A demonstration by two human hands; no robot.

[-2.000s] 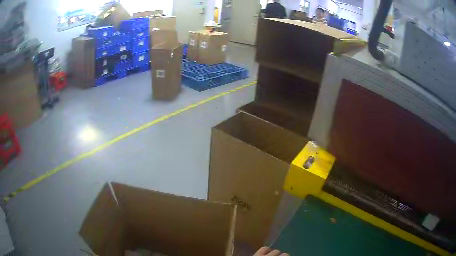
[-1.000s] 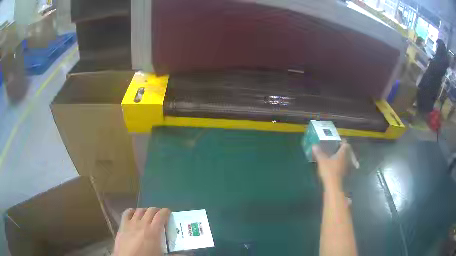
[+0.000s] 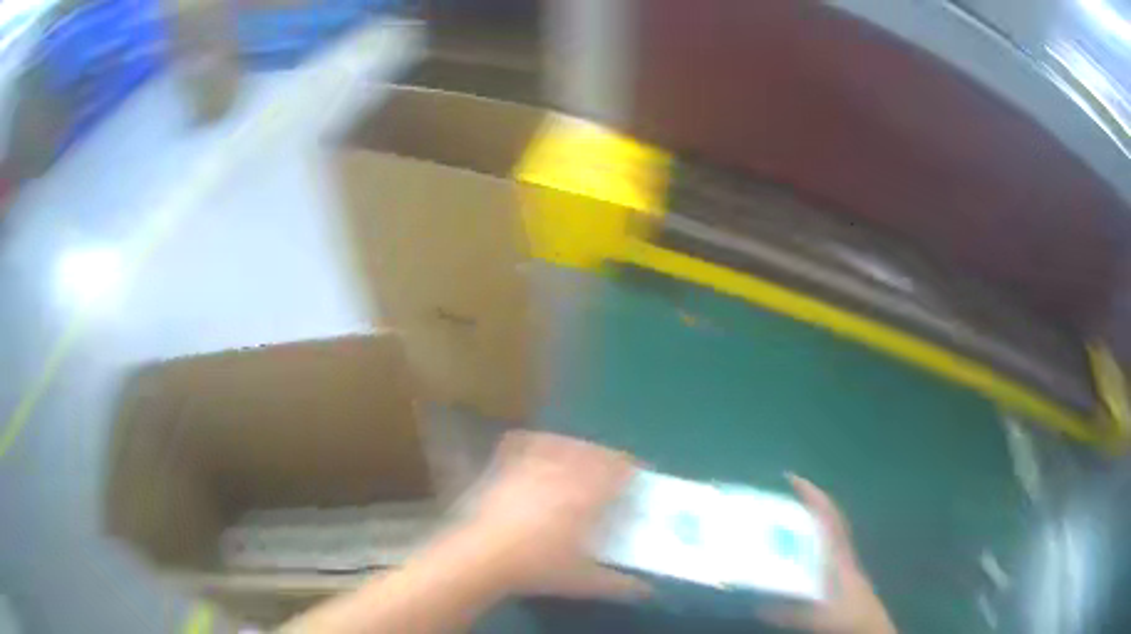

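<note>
My left hand and my right hand hold a short row of product boxes between them, white printed faces up. The frame is blurred, but two teal marks show on the row. The row is over the near left part of the green packing table. The open brown shipping carton stands low to the left, with a pale layer of boxes inside; my left forearm passes over its near right corner.
A tall spare carton stands behind the shipping carton. The conveyor with its yellow end block runs along the table's far edge, under the dark-red curtain. Grey floor lies at left.
The view has swung left. My right hand has come from the table's far right to my left hand, and the separate boxes are now one row between both hands.
</note>
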